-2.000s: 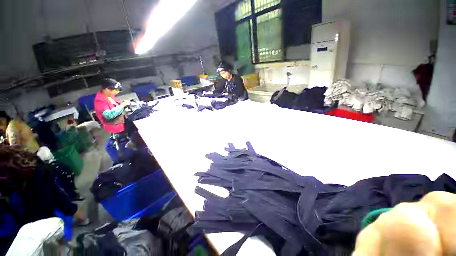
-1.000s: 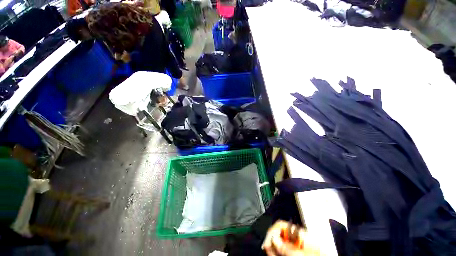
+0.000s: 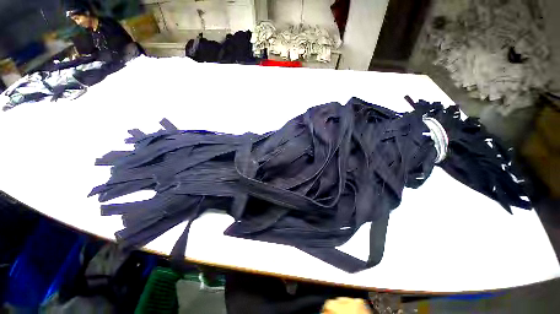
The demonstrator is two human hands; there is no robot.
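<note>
A long bundle of navy-black fabric strips (image 3: 295,165) lies across the white table (image 3: 202,83). Its loose cut ends fan out at the left, and one strip end hangs over the near edge. A pale tie band (image 3: 438,140) goes around the bundle's neck at the right. Beyond the band, short dark ends with small white flecks spread to the right. One hand, apparently my right hand (image 3: 347,306), shows only as a small blurred part at the bottom edge, below the table's near edge and apart from the bundle. Its fingers and anything in them are hidden. My left hand is out of view.
A green basket (image 3: 158,293) with a pale lining and a blue crate (image 3: 46,260) stand below the near edge. A person in dark clothes (image 3: 104,40) is at the far left. Off-white fabric (image 3: 298,40) is heaped behind the table, with more at the upper right.
The view has swung right from the floor baskets to the table, so the bundle's whole length and tie band now show. The hand, earlier with something orange-red at it, is now mostly cut off.
</note>
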